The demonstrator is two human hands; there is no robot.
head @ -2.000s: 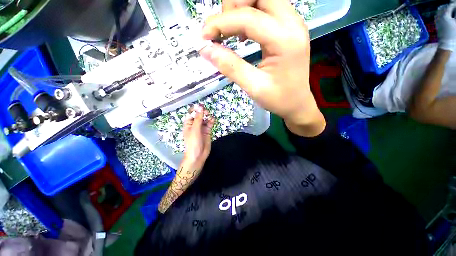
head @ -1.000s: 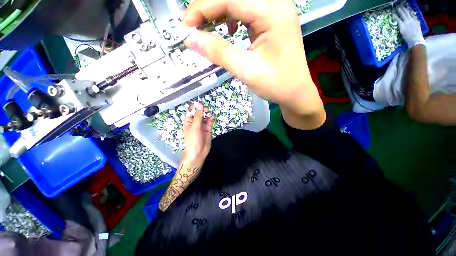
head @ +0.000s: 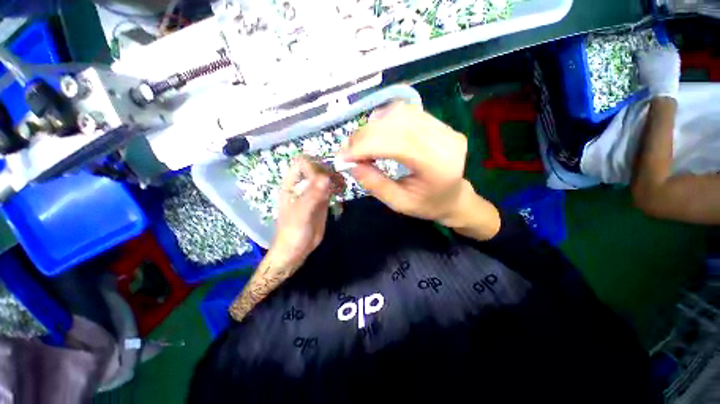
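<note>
A small white workpiece is pinched between the thumb and index finger of my right hand. My left hand is beside it, fingers curled around small white parts that are partly hidden. Both hands meet above the near translucent tub, which holds many white and green parts. The pale metal machine lies just beyond the tub, with a spring-wound rod at its left.
A far white tray of parts is behind the machine. Blue bins stand at lower left, another at upper right. A neighbouring worker's gloved hand is at that bin. Red stools stand on the green floor.
My right hand has come down from the machine to my left hand over the near tub, now with a white piece in its fingertips. The view has shifted, and the machine's loading area is uncovered.
</note>
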